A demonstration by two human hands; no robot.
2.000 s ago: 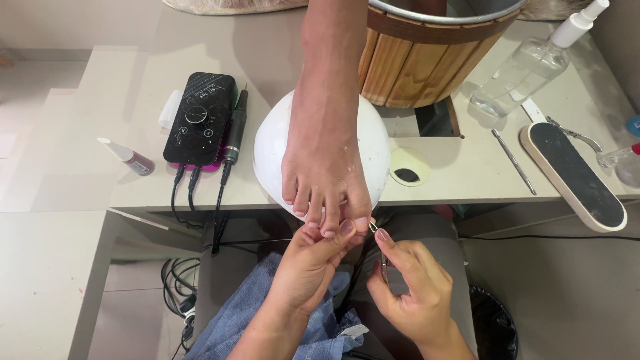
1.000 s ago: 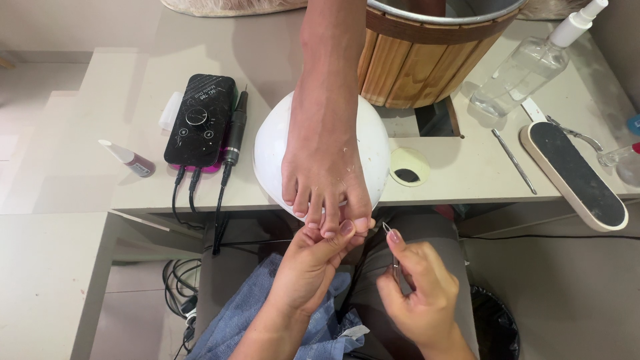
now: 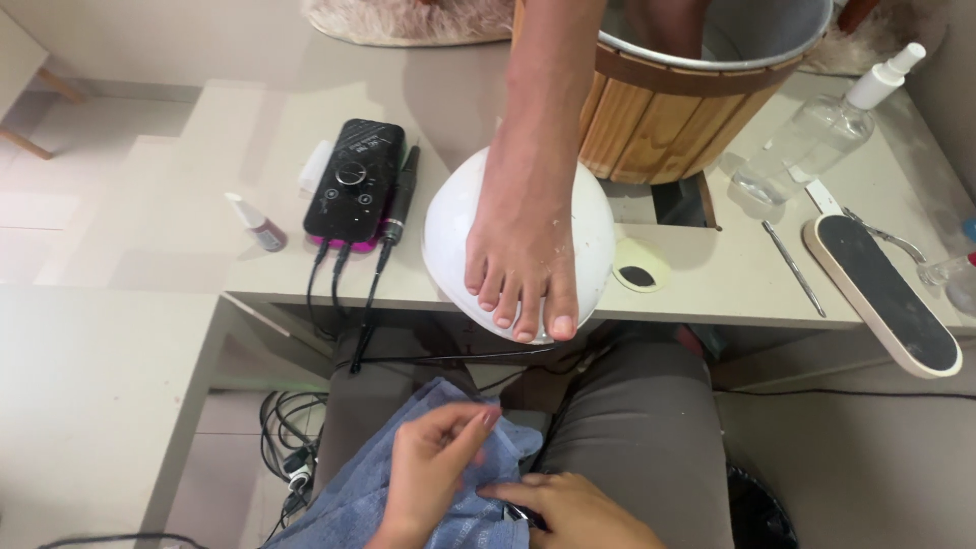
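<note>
Another person's bare foot (image 3: 526,236) rests on a white rounded footrest (image 3: 442,236), toes toward me, with small flakes on its skin. Below the toes, my left hand (image 3: 438,465) is raised over a blue towel (image 3: 366,480) on my lap, thumb near the curled fingers; whether it pinches something is unclear. To its right, my right hand (image 3: 572,507) lies low at the towel, holding a metal tool (image 3: 516,513), probably the nippers, mostly hidden by the fingers and the cloth.
A black nail drill unit (image 3: 354,183) with handpiece (image 3: 404,194) and a small bottle (image 3: 259,225) stand left. Right are a wood-clad tub (image 3: 656,114), spray bottle (image 3: 812,145), metal pusher (image 3: 793,267), foot file (image 3: 884,293) and another metal tool (image 3: 888,236). Cables (image 3: 286,427) hang below.
Both hands have left the toes and come down toward my lap. The metal nippers, beside the big toe earlier, have moved down with my right hand. The foot has stayed in place.
</note>
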